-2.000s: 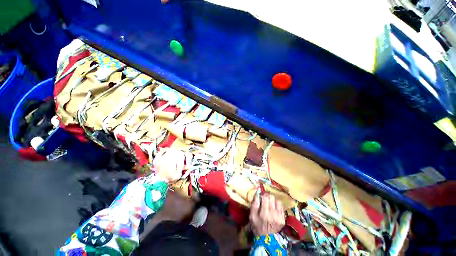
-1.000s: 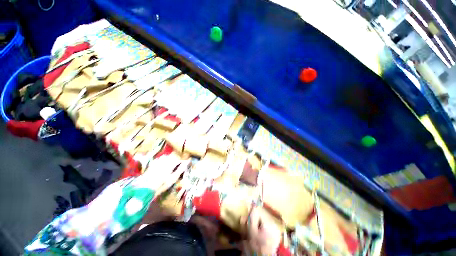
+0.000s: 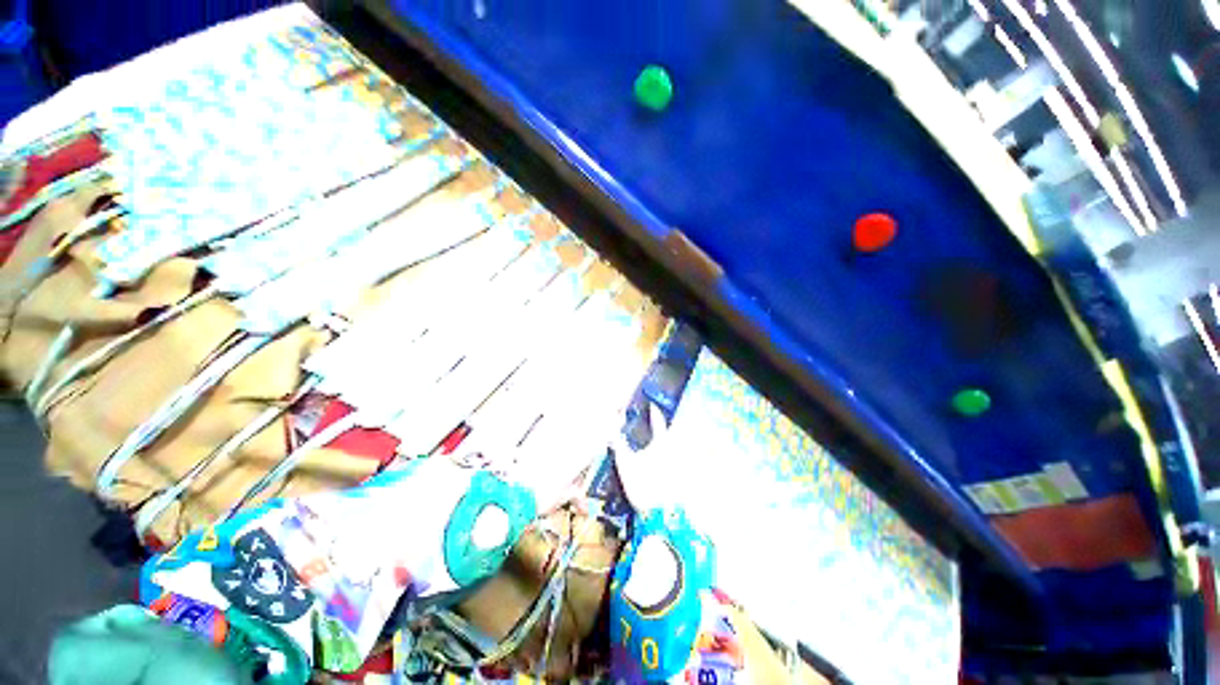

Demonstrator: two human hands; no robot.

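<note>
The pale printed sheet [image 3: 816,495] lies along the bed, largely washed out by glare, with narrow slits across its left part. A dark-blue cutting die [image 3: 665,380] lies across it near the middle. My left hand [image 3: 569,472] and my right hand [image 3: 646,471] are close to the die's front part, left and right of it. Both are bleached by glare, so their fingers and any grip cannot be made out. Offcut strips [image 3: 201,381] and tan sheet layers [image 3: 100,335] hang along the front edge, with red layers [image 3: 355,435] among them.
The blue press front [image 3: 789,147] rises behind the bed, with a dark gap below. It carries a green button [image 3: 653,88], a red button [image 3: 874,232] and another green button [image 3: 971,402]. A green-teal shape [image 3: 141,649] is at the lower left.
The view has shifted. Both hands have left the tangled front edge and moved up to the die. More pale sheet surface shows, with fewer tan flaps over it.
</note>
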